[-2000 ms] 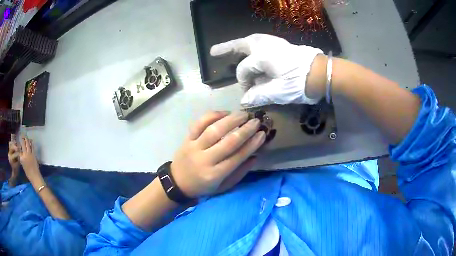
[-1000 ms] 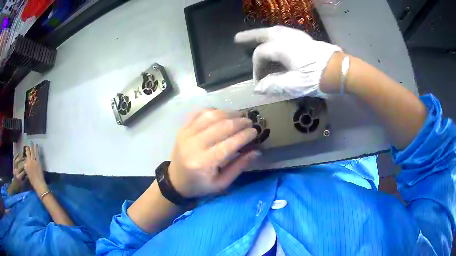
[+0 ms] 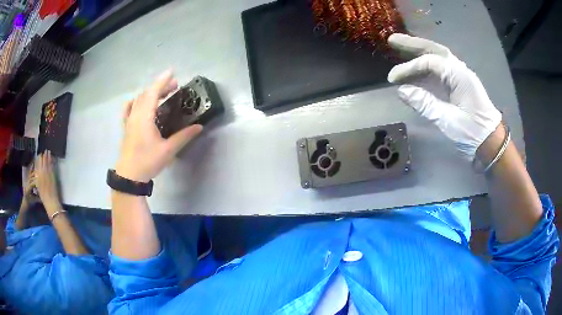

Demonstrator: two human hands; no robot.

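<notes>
A metal fixture plate [image 3: 354,157] with two round dark spoked openings lies in front of me near the bench's front edge; no hand touches it. My left hand [image 3: 148,129], bare with a black wristband, is over the left end of a second fixture plate [image 3: 200,101], thumb and fingers apart; whether it touches the plate I cannot tell. My right hand [image 3: 440,89], in a white glove, is above the right side of the black parts tray [image 3: 251,67], fingers curled and apart, fingertips near the heap of copper coils [image 3: 357,18]. I see nothing in it.
A light-grey bench [image 3: 246,166] runs leftward. At its far left are a smaller black tray [image 3: 55,126] with copper bits and a dark ribbed plate stack [image 3: 52,58]. Another person's hands [image 3: 44,181] are at the left front edge. Red and blue items lie behind.
My left hand has moved left from the near plate to the second plate. My gloved right hand has moved right, away from above the near plate, which is now uncovered.
</notes>
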